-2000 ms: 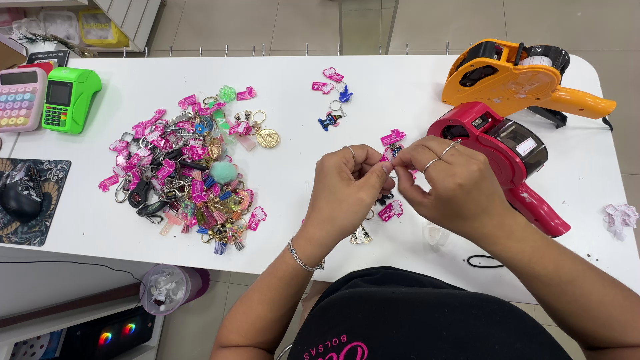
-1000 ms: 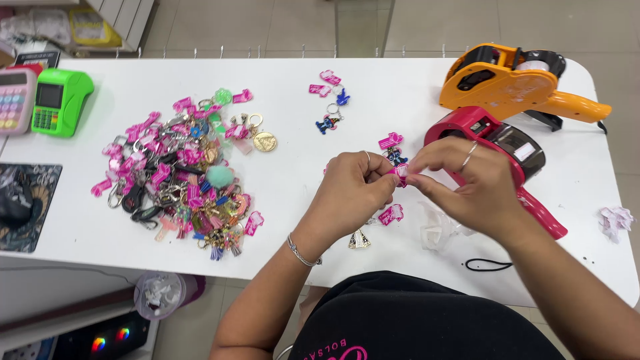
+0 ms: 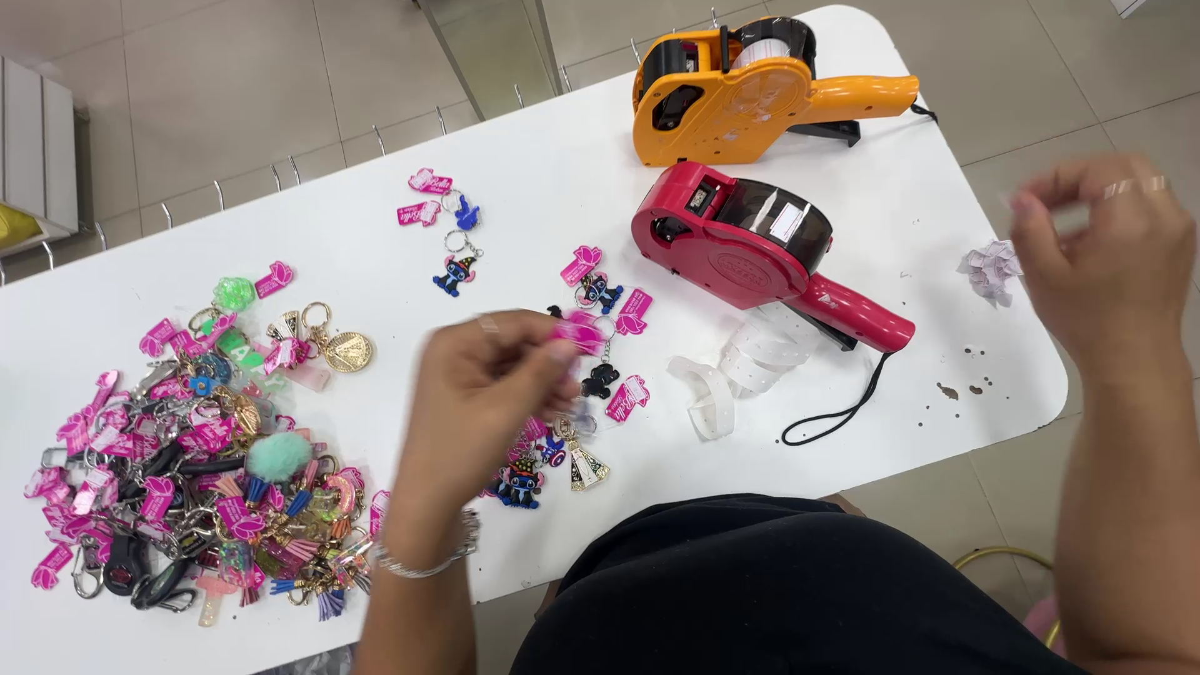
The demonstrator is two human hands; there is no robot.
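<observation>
My left hand (image 3: pixel 487 412) pinches a pink tag (image 3: pixel 578 333) between thumb and fingertips; a keychain with a black figure (image 3: pixel 600 380) lies just beyond it. Raised over the right edge of the table, my right hand (image 3: pixel 1106 253) is blurred, its thumb and index finger close together; whether a small scrap is between them I cannot tell. Beside my left hand lie a blue character keychain (image 3: pixel 600 292), another pink tag (image 3: pixel 628 398) and a gold and white dress-shaped charm (image 3: pixel 586 467). Farther back rests a keychain with a blue character in a hat (image 3: pixel 455 276).
A large pile of tagged keychains (image 3: pixel 187 469) covers the left of the white table (image 3: pixel 525 187). A red price labeller (image 3: pixel 741 239) and an orange one (image 3: pixel 750 103) stand at the back right. Curled label backing strip (image 3: pixel 708 398) and crumpled paper (image 3: pixel 992 270) lie nearby.
My hands were together at a pink tag; now my right hand has moved away to the right, while my left still holds the tag. The view has turned and shifted right.
</observation>
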